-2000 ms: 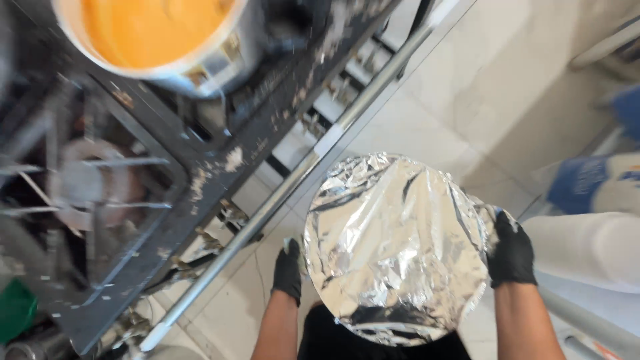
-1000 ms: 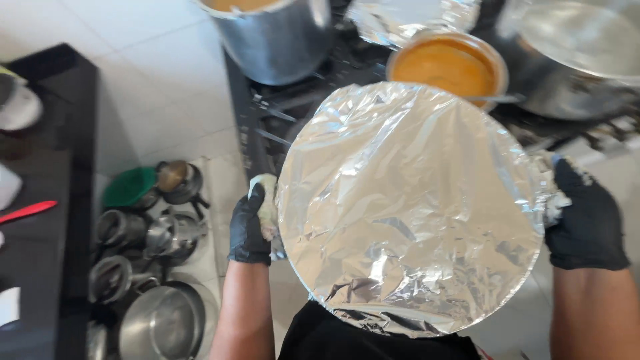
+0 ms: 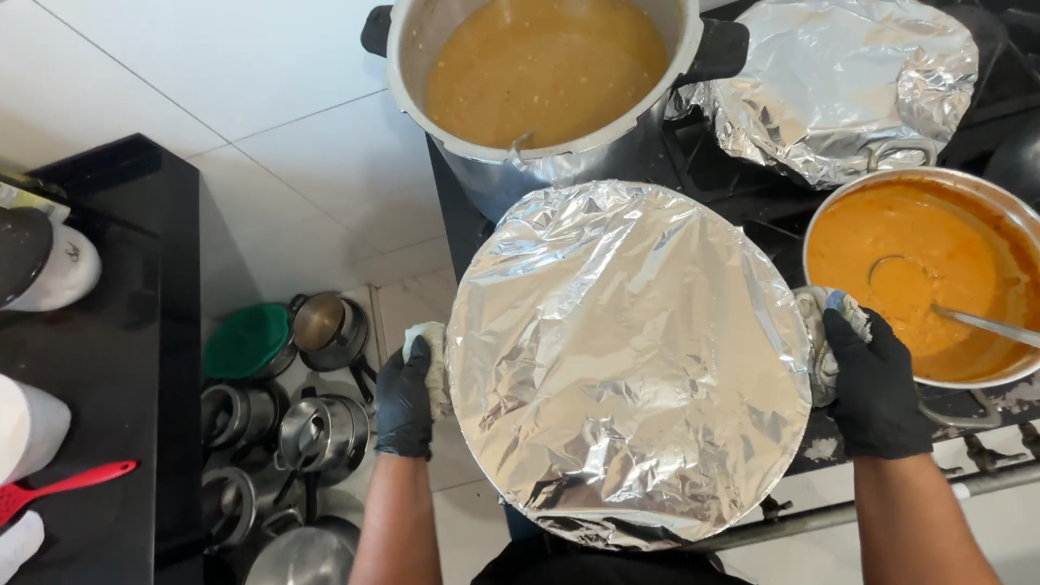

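A large round vessel covered with aluminium foil (image 3: pixel 634 366) is held level between my hands, near the stove's front edge. My left hand (image 3: pixel 406 402), in a black glove, grips its left side through a folded cloth (image 3: pixel 436 366). On the right side, my right hand (image 3: pixel 877 390), also gloved in black, grips through another cloth (image 3: pixel 821 349). The foil hides the contents, and the handles are not visible. Just beyond it stands a tall metal pot of brown liquid (image 3: pixel 552 81). A pan of orange sauce (image 3: pixel 934 260) with a ladle sits close to my right hand.
A second foil-covered vessel (image 3: pixel 845 81) stands at the back of the black stove (image 3: pixel 707 171). Several metal pots (image 3: pixel 321 431) and a green lid or bowl (image 3: pixel 248 341) lie low at the left. A black counter (image 3: pixel 106 349) holds white containers and a red slotted utensil (image 3: pixel 73 483).
The view has swung strongly over the stove. Both hands still hold the foil-covered vessel, which has been carried from beside the stove to in front of the tall pot.
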